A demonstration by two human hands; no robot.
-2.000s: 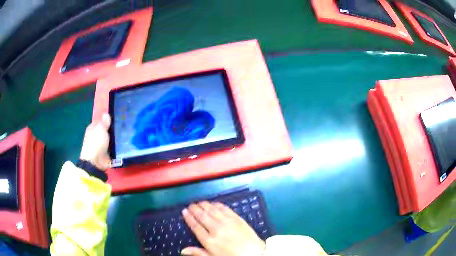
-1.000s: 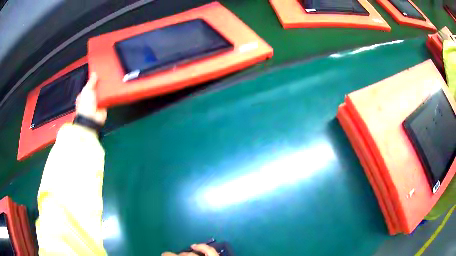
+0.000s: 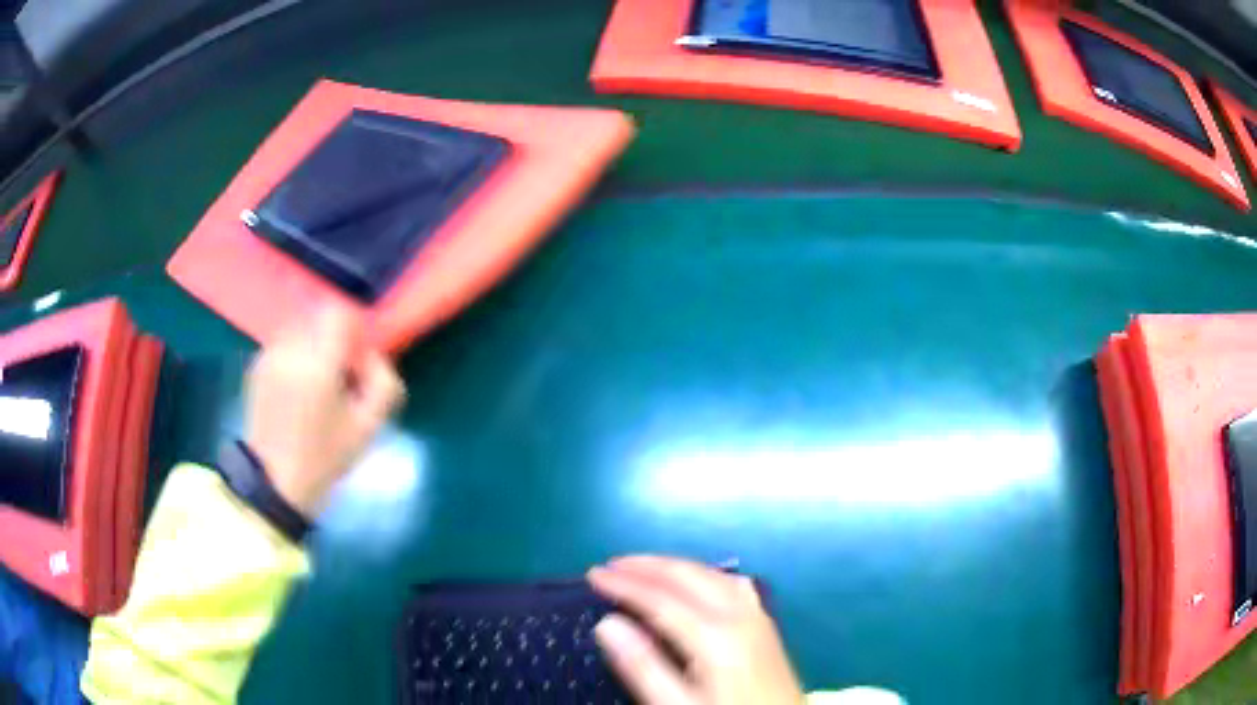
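A red-orange foam pad [image 3: 552,152] with a dark-screened tablet [image 3: 379,193] on it lies tilted at the upper left. My left hand [image 3: 317,400], slightly blurred, grips the pad's near edge, with a black band on the wrist. My right hand [image 3: 710,627] rests on the right part of the black detachable keyboard [image 3: 503,647] at the bottom centre; its fingers are apart and cover some keys. The keyboard's lower part is cut off by the picture's edge.
Stacked foam pads with tablets stand at the left [image 3: 104,482] and right [image 3: 1172,510] on the shiny green surface [image 3: 827,331]. Another pad with a lit tablet [image 3: 827,28] lies at the top. More pads with tablets lie at the upper right and far left.
The pad with the lit tablet moved from in front of me to the far side, then rightward in view. My left hand let it go and now holds another pad, angled nearer. The keyboard is back in view.
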